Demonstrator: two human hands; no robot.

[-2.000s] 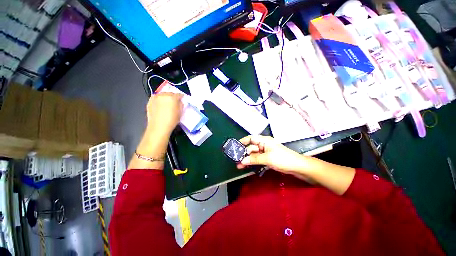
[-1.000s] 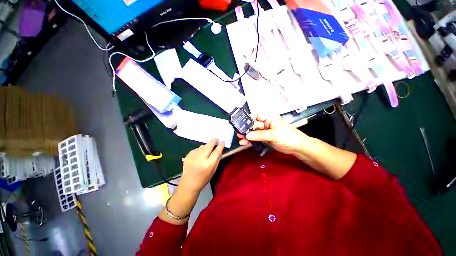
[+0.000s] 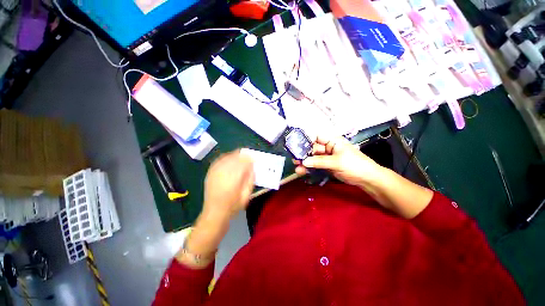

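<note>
My right hand point(image 3: 337, 158) holds the black-strap smartwatch point(image 3: 298, 143) by its edge, screen facing up, near the bench's front edge. My left hand point(image 3: 229, 182) is blurred and holds a small white paper point(image 3: 265, 168) just left of the watch. A long white inner box point(image 3: 248, 110) lies behind the paper. A slim retail box with an orange end and a blue end point(image 3: 172, 109) lies at the left over another white box point(image 3: 199, 147). A smartwatch with a light strap point(image 3: 238, 76) lies behind the long white box.
A white tray of pink-strap watches point(image 3: 334, 110) lies at the right with an orange and blue box point(image 3: 371, 40) on it. A barcode scanner point(image 3: 165, 173) lies at the left edge. A monitor point(image 3: 137, 24), a charging puck point(image 3: 250, 40) and its cable are at the back. The rack point(image 3: 513, 89) stands far right.
My left hand has moved slightly left and up and is blurred. The white paper, earlier longer and stretching to the boxes, now shows as a small square. The watch stays in my right hand.
</note>
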